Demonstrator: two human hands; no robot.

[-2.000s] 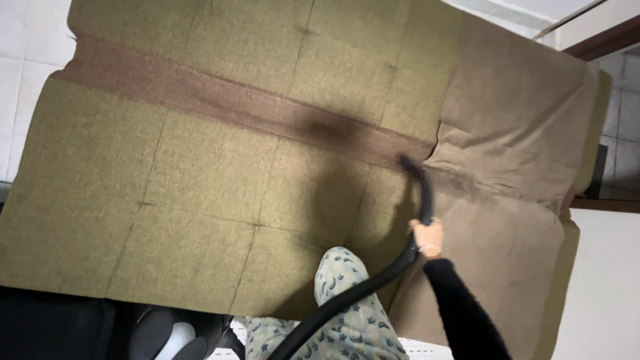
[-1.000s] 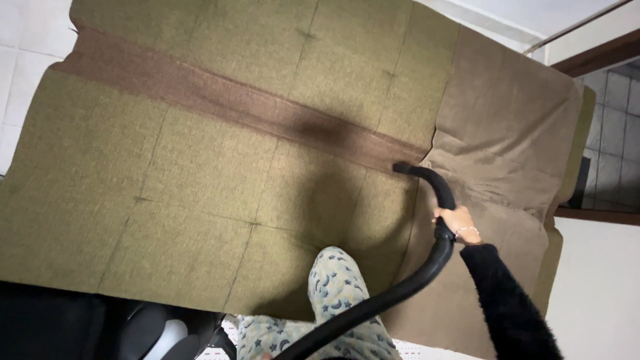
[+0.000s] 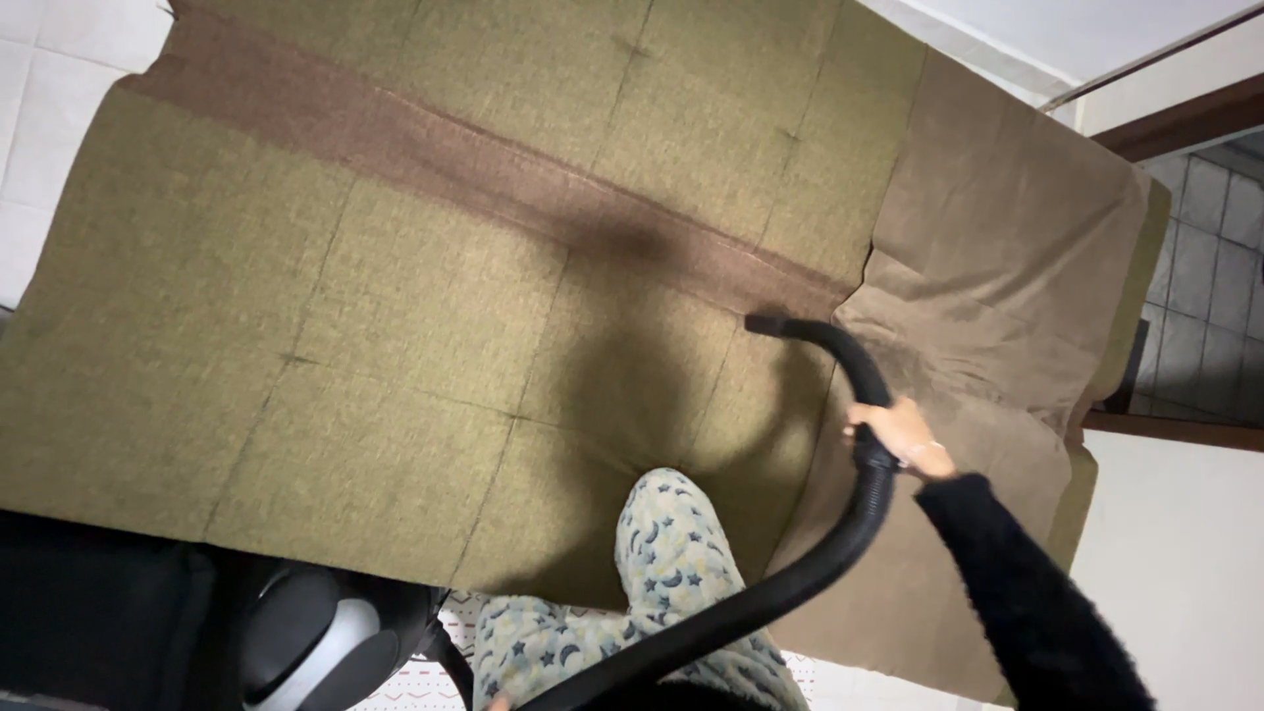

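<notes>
My right hand (image 3: 901, 434) is closed around the black curved wand of a vacuum cleaner hose (image 3: 820, 568). The wand's narrow tip (image 3: 765, 325) lies at the lower edge of the brown strip (image 3: 494, 183) that crosses the green upholstered surface (image 3: 425, 326). Whether the tip touches the fabric is hard to tell. At the bottom edge, only a bit of my left hand (image 3: 501, 702) shows beside the hose; its grip is hidden. My knee, in patterned trousers (image 3: 671, 563), rests on the green fabric.
Wrinkled brown fabric (image 3: 997, 197) covers the right end of the upholstered surface. A black and grey vacuum cleaner body (image 3: 316, 637) stands at the lower left, by a black object (image 3: 94, 602). Pale floor tiles (image 3: 59, 118) show at the left, and a doorway with dark tiles at the right.
The wand's tip has moved from near the brown fabric's edge leftward along the strip to its lower border. My right hand still holds the wand.
</notes>
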